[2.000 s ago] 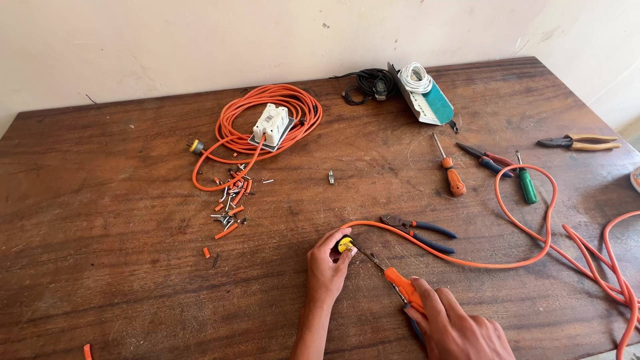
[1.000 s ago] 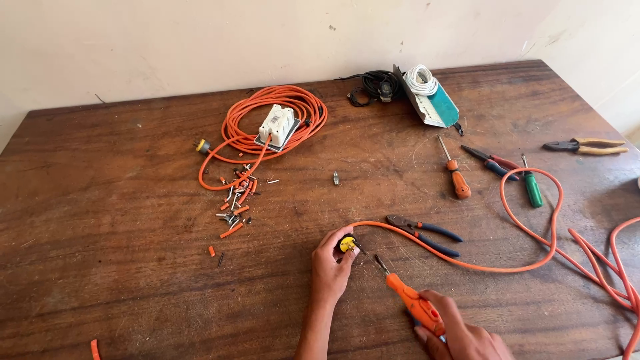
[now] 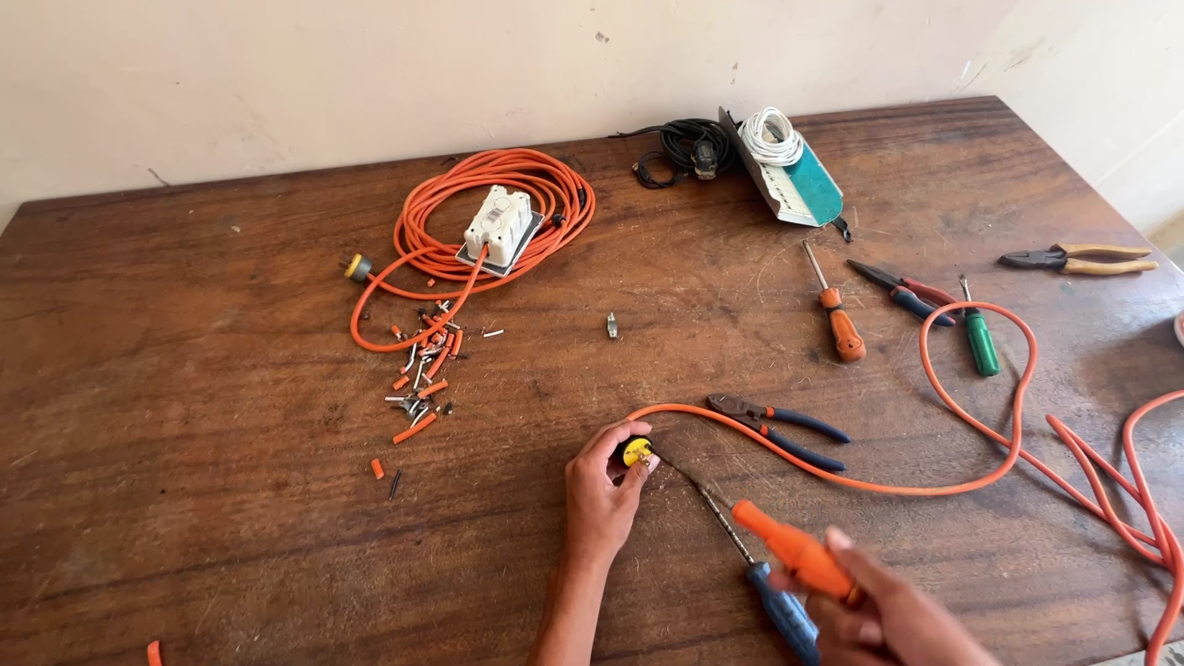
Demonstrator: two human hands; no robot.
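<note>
Between its fingers and thumb, my left hand (image 3: 606, 476) holds a yellow and black electrical plug (image 3: 635, 451), its prongs facing up. An orange cable (image 3: 860, 481) runs from behind the plug toward the right. My right hand (image 3: 879, 610), slightly blurred, grips an orange-handled screwdriver (image 3: 797, 552). That screwdriver's shaft points up-left toward the plug; whether its tip touches the plug cannot be told. Beneath it on the table lies a blue-handled screwdriver (image 3: 782, 610) with a long shaft, also pointing toward the plug. Pliers with dark blue handles (image 3: 803, 425) lie behind, beside the cable.
Wooden table (image 3: 231, 518) against a wall. At back left, a coiled orange cable (image 3: 416, 208) surrounds a white outlet box (image 3: 499, 222), near cable scraps (image 3: 430, 365). Farther right are white wire (image 3: 770, 137), another orange screwdriver (image 3: 840, 324), long-nose pliers (image 3: 902, 289), a green-handled screwdriver (image 3: 980, 342) and yellow-handled pliers (image 3: 1101, 259).
The orange screwdriver in my right hand drew back from the plug, then moved toward it again. More of the blue-handled screwdriver now shows. My left hand still holds the plug.
</note>
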